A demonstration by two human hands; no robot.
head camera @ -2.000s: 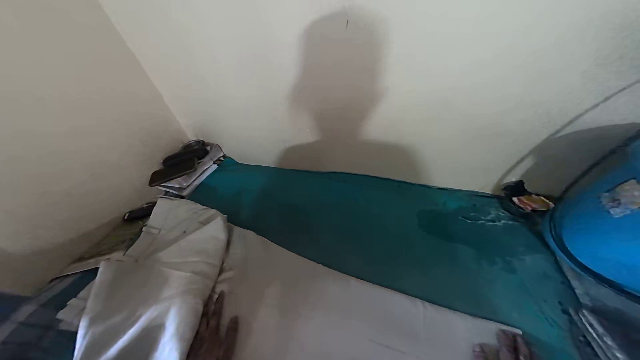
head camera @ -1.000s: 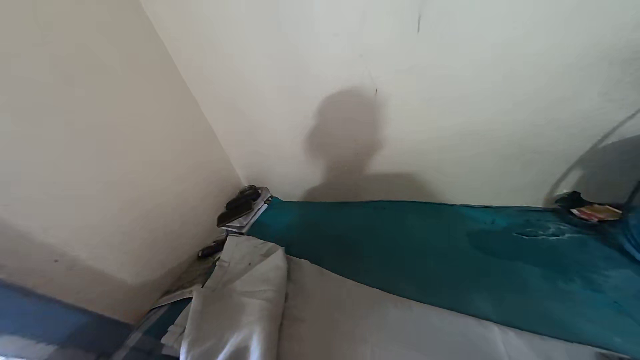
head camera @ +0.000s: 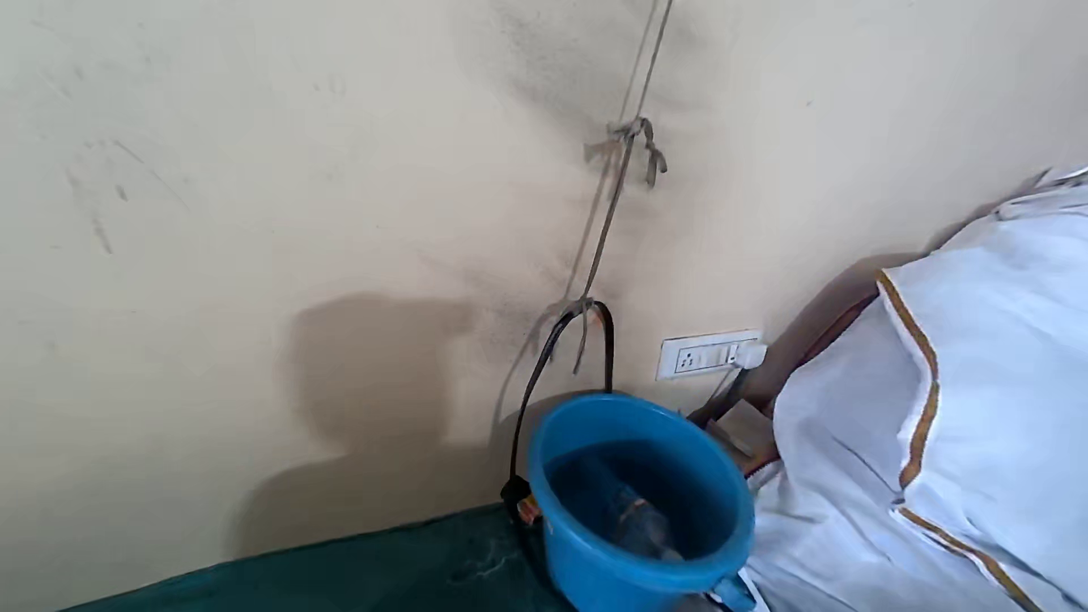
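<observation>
Neither my left hand nor my right hand shows in the head view now, so what they hold or touch is hidden. A blue plastic bucket (head camera: pixel 650 578) stands at the lower middle, with a bundled item (head camera: pixel 642 527) inside that I cannot name. It is beside a dark green cloth surface (head camera: pixel 408 565) along the bottom edge. White fabric with gold-brown trim (head camera: pixel 977 357) is heaped at the right. A black strap (head camera: pixel 540 365) hangs from a knotted cord (head camera: pixel 608 221) behind the bucket.
The pale wall (head camera: pixel 297 212) carries a white socket and switch panel (head camera: pixel 705 353) with a plug in it. Between the bucket and the white fabric sits a small box-like item (head camera: pixel 744 429). A head-and-shoulders shadow falls on the wall.
The view has swung far to the right, onto the bucket and heaped white fabric. Two seconds ago both hands lay on pale cloth at the bottom edge; they are out of view now.
</observation>
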